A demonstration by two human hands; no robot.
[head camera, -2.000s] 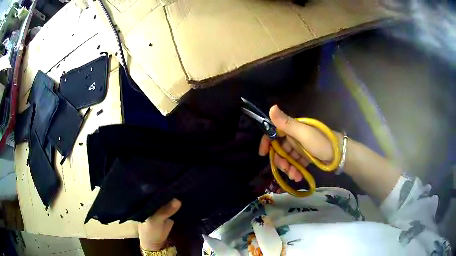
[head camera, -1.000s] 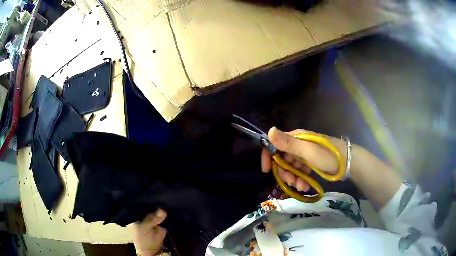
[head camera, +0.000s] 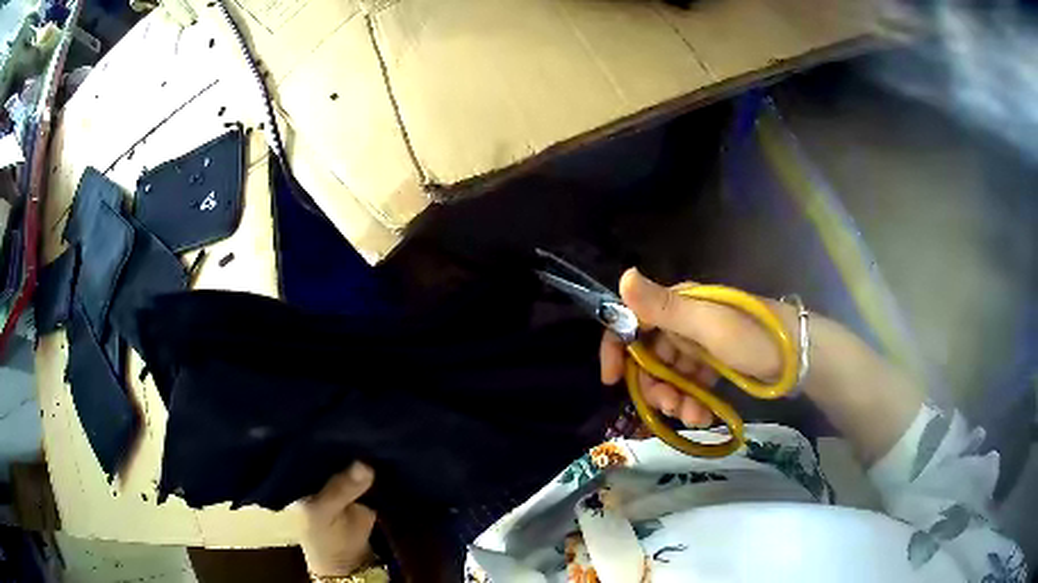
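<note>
My right hand point(head camera: 672, 342) holds yellow-handled scissors point(head camera: 719, 330) right of centre, their silver blades slightly apart and pointing up and left. The blades touch no fabric that I can make out. My left hand point(head camera: 342, 518) is at the bottom edge, with thumb and fingers on the lower edge of a bundle of black fabric panels point(head camera: 273, 399). Its other fingers are partly hidden, and its wrist is cut off by the frame. The bundle spreads over the cardboard edge towards my lap, where its far end merges into dark.
Tan cardboard point(head camera: 512, 91) covers the table, with small black offcuts on it. A black pouch with a white logo point(head camera: 194, 191) and a pile of black panels point(head camera: 100, 330) lie at left. A zipper point(head camera: 260, 85) runs across the cardboard. A red bar point(head camera: 34, 194) stands at far left.
The fabric bundle has shifted left and now overlaps the lower part of the panel pile. My left hand has moved slightly left and down. The scissors have shifted slightly and stay slightly open.
</note>
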